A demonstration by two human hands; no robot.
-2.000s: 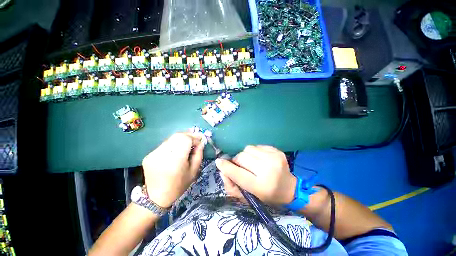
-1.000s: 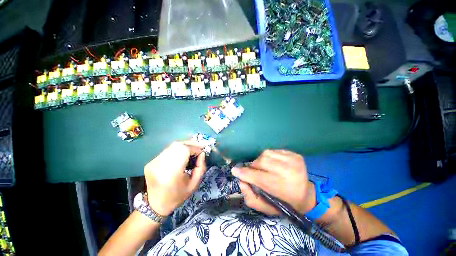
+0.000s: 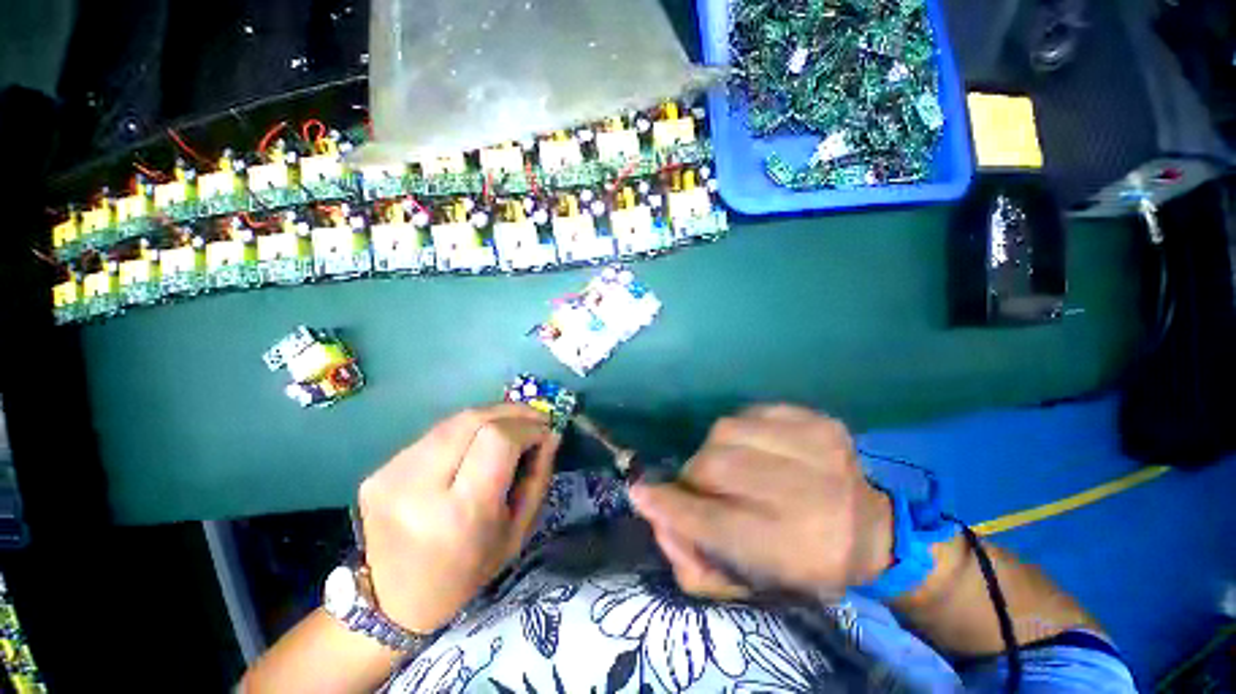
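Note:
My left hand (image 3: 454, 508) pinches a small circuit board (image 3: 541, 397) by its lower edge, near the front edge of the mat. Blue, white and yellow parts show on the board. My right hand (image 3: 766, 502) grips a soldering iron (image 3: 606, 445), its metal tip pointing up and left at the board's right side. Whether the tip touches the board cannot be told. My right hand is slightly blurred. A white-blue joined board piece (image 3: 601, 321) lies on the mat behind the held board. A single board with a yellow part (image 3: 317, 366) lies to the left.
Two rows of populated boards (image 3: 462, 246) run along the back, under a clear hood (image 3: 529, 68). A blue bin (image 3: 839, 197) of small green boards stands at back right. Beside it are a yellow sponge (image 3: 1006, 132), a black iron stand (image 3: 1007, 251) and a grey box (image 3: 1118, 190).
The held board is tilted differently, now showing its blue and yellow parts rather than a whitish face. The view has shifted, so the bin and hood appear closer. Both hands keep their grips.

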